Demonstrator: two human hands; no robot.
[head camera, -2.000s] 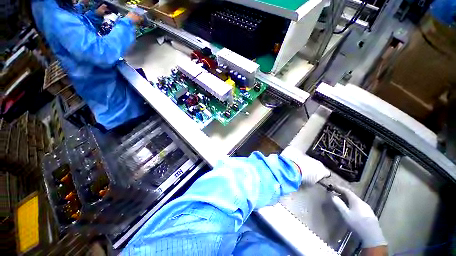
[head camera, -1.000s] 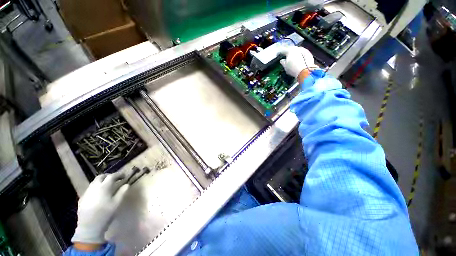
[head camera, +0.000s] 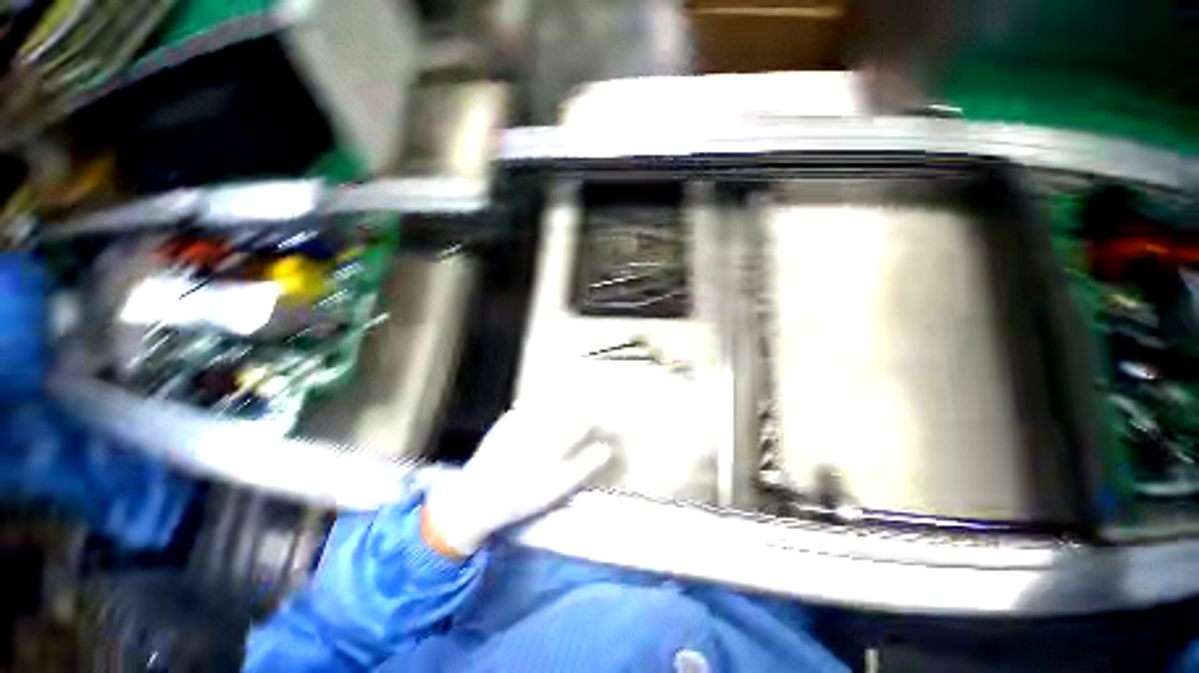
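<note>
The picture is strongly blurred. My left hand (head camera: 519, 471), in a white glove, is over the pale plate at the near rail, its thumb pointing right. A few thin dark metal pins (head camera: 631, 350) show beyond its fingers; the blur hides whether the fingers grip them. The square black parts tray (head camera: 634, 256) with loose pins is farther back. My right hand is not in view. A green circuit board (head camera: 1137, 381) is cut off by the right edge.
Another circuit board with a white heatsink (head camera: 197, 305) lies on the left, beside a person's blue sleeve (head camera: 40, 381). A silver near rail (head camera: 789, 565) and dark far chain track (head camera: 776, 164) run across. Metal rods (head camera: 752, 355) cross right of the tray. A pale plate (head camera: 894, 355) lies farther right.
The view has swung left, bringing the left board back in and leaving the right board at the edge. My right hand, seen on a board one second ago, has left the picture.
</note>
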